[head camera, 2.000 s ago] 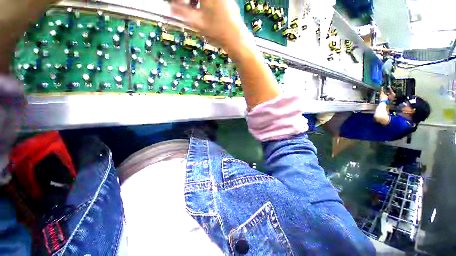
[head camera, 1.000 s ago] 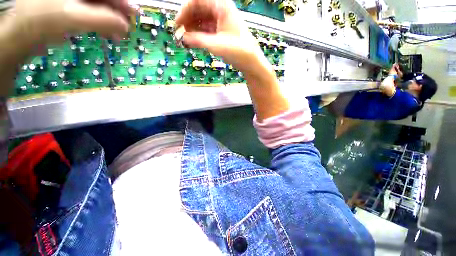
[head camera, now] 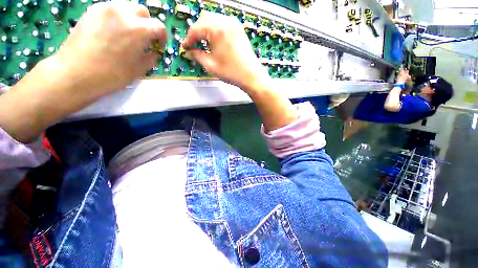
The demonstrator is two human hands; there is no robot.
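The green circuit board panel (head camera: 283, 52) lies along the bench, dotted with small upright capacitors (head camera: 22, 65) and yellow-black transformers (head camera: 183, 9). My left hand (head camera: 112, 44) is over the middle of the panel, fingertips pinched on a small yellowish transformer (head camera: 157, 48) low over the board. My right hand (head camera: 223, 49) is just to its right, thumb and fingers closed around a small yellow-and-dark transformer (head camera: 184, 51) at board level. The fingers partly hide both pieces, and I cannot tell if they touch the board.
A silver conveyor rail (head camera: 173, 97) runs in front of the panel, another behind it. Loose transformers (head camera: 354, 17) lie on a white surface beyond. A person in blue (head camera: 385, 107) works farther down the line, near a wire rack (head camera: 411, 183).
My left hand has come down and right over the board. My right hand has come back from beyond the far rail to the board. The panel sits higher in the view.
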